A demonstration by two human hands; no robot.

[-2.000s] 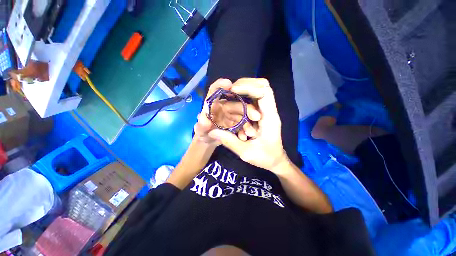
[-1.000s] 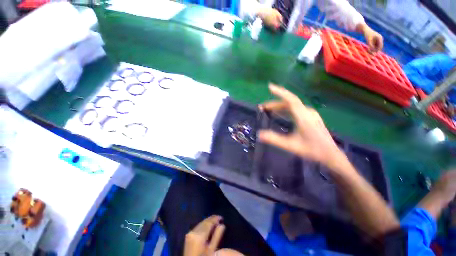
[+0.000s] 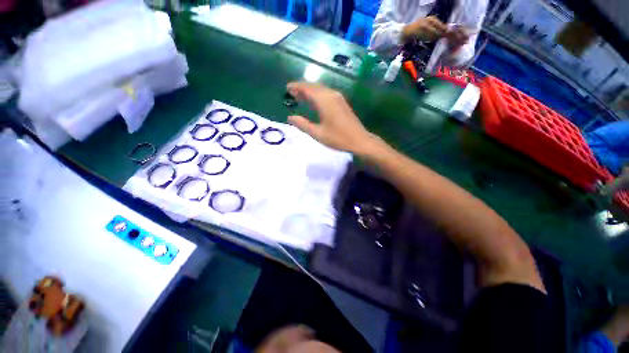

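Several thin dark watch case rings lie in rows on a white sheet on the green bench. One more ring lies on the bench left of the sheet. My right hand is over the bench beyond the sheet's far edge, thumb and fingers apart. A small dark item shows between its fingertips; I cannot tell whether they touch it. A blurred skin-coloured patch at the bottom edge may be my left hand; I cannot tell.
A dark parts tray with shiny small parts is right of the sheet. A copper jig and blue button panel are at left. A wrapped white stack and red crate stand farther back. A person sits opposite.
The view has moved from my lap to the bench. The ring held earlier in both hands is no longer clearly seen. My right hand has moved from above the tray to beyond the sheet.
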